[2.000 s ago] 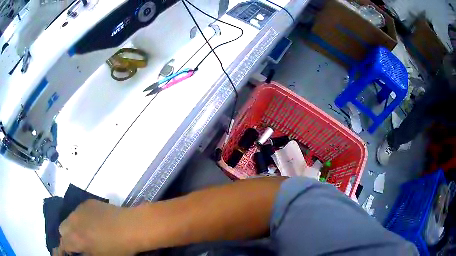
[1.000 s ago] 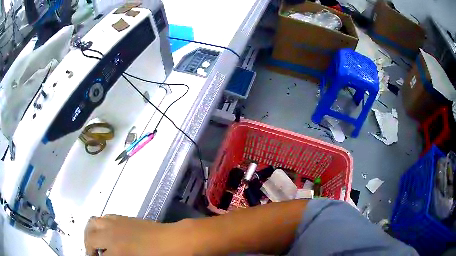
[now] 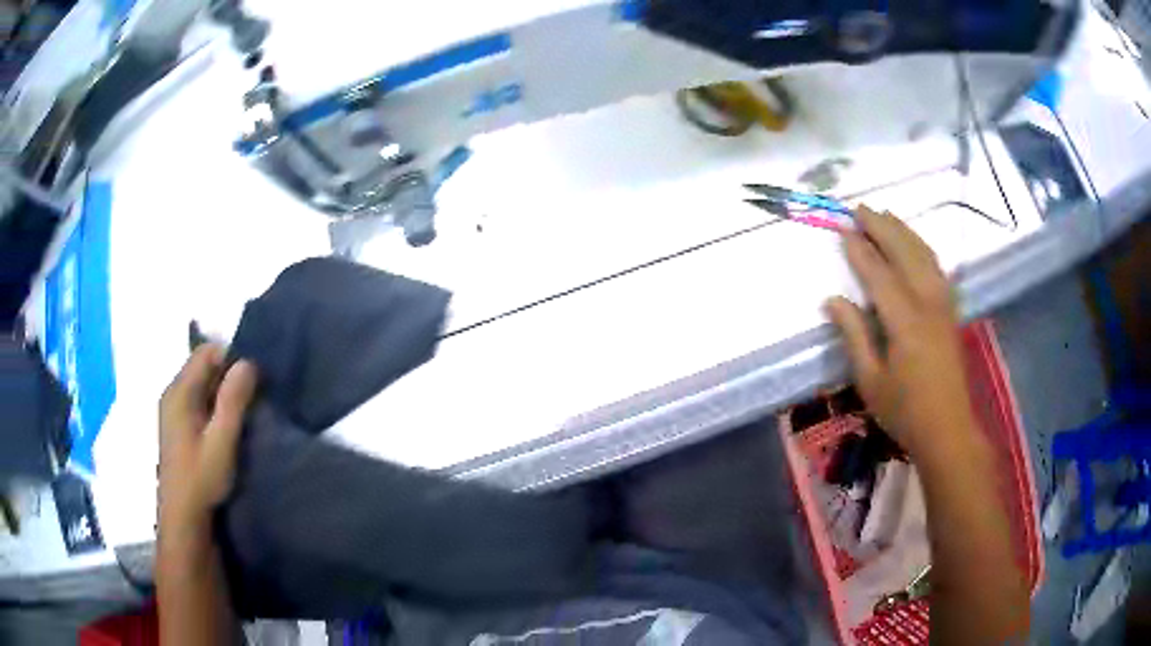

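Note:
Dark cloth (image 3: 341,334) lies on the white table left of centre and hangs over its front edge onto the lap. My left hand (image 3: 202,423) grips its left edge between thumb and fingers. My right hand (image 3: 899,334) is at the right of the table, fingertips at the handles of the thread snips (image 3: 808,210); the snips' blades point left. The hand is blurred, and whether its fingers have closed on the handles cannot be told. The sewing machine's needle area (image 3: 401,202) is just behind the cloth, with no cloth under it.
The white machine head (image 3: 568,95) spans the back. Yellow-brown scissors (image 3: 735,106) lie under its arm. A ruled tape (image 3: 707,410) runs along the front edge. A red basket (image 3: 1010,442) with dark spools stands below right, a blue stool (image 3: 1111,473) beyond. A blue sheet (image 3: 82,328) lies left.
The view has swung left. My left hand and the dark cloth have come into view. My right hand has moved from the front left of the table over to the snips.

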